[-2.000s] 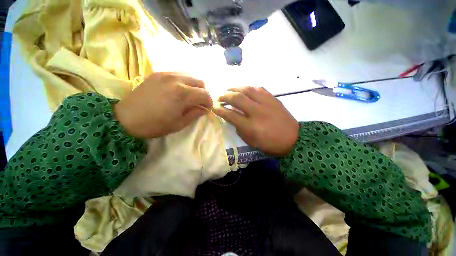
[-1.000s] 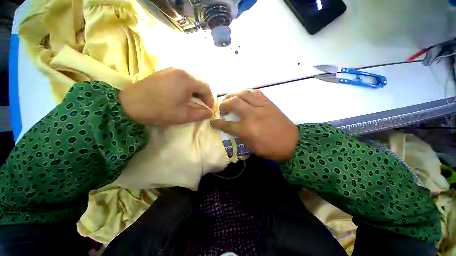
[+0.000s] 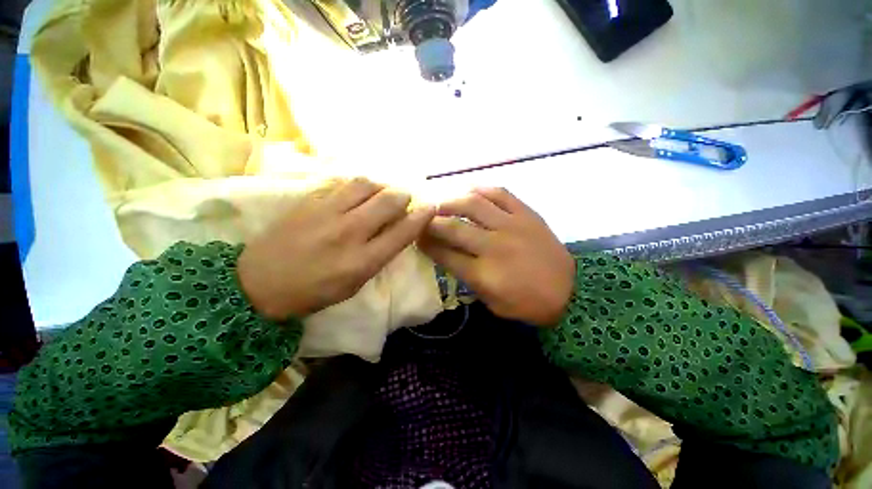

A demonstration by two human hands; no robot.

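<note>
A pale yellow gathered cloth lies heaped on the table at the left and runs under my hands to the table's front edge. My left hand holds the cloth, its fingertips pinched at the edge. My right hand meets it there, thumb and fingers closed on the same edge. The fingertips nearly touch; what lies between them is hidden. A narrow yellow strip hangs below my right hand over the table edge. A thin thread loop hangs under it.
The sewing machine head is above my hands. Blue-handled thread snips lie at the right. A black flat device lies at the back. A measuring strip runs along the front edge. More yellow cloth is below the table at right.
My left hand has moved down and now lies flatter, with its fingers towards my right hand. More of the cloth at the left lies spread above my left hand.
</note>
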